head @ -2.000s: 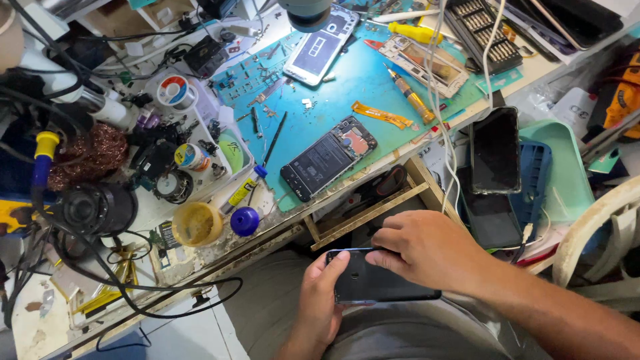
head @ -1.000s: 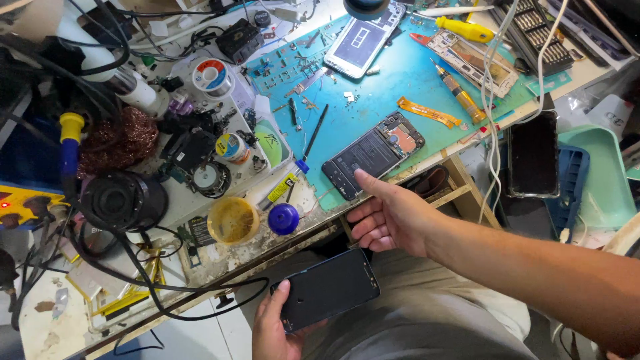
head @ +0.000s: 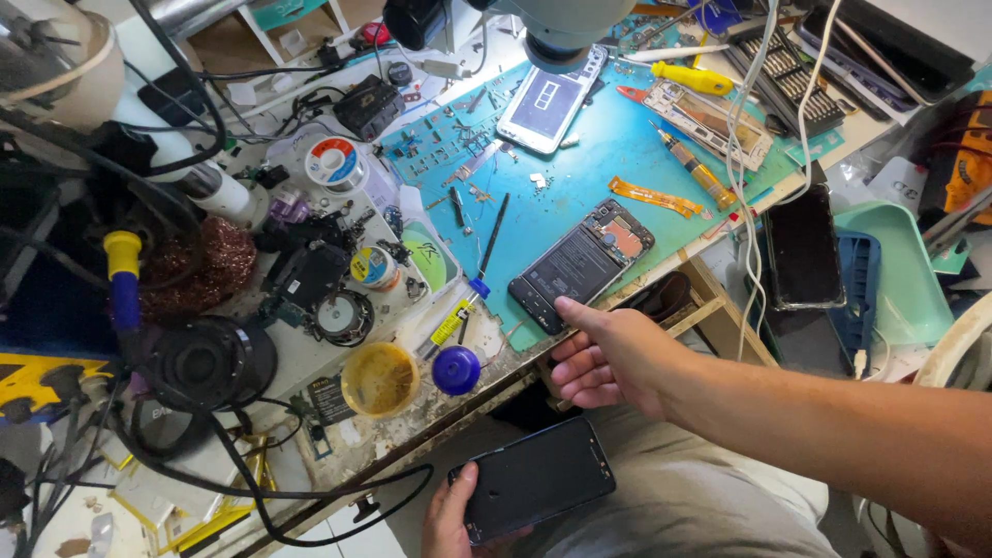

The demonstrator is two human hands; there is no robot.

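My left hand grips the left end of a black phone panel over my lap, thumb on top. My right hand is at the front edge of the bench, its thumb at the lower corner of an opened smartphone; whether it grips or only touches is unclear. That phone lies on a blue-green work mat with its battery and a copper-coloured patch exposed. Near it lie an orange flex cable, a precision screwdriver and a black thin tool.
A microscope head hangs over a white phone. Left are a solder spool, a flux tub, a blue cap and black cables. White cables hang at right, beside a dark phone and a green tray.
My right hand has left the black panel and reached to the opened phone on the mat. My left hand still holds the panel, now lower over my lap.
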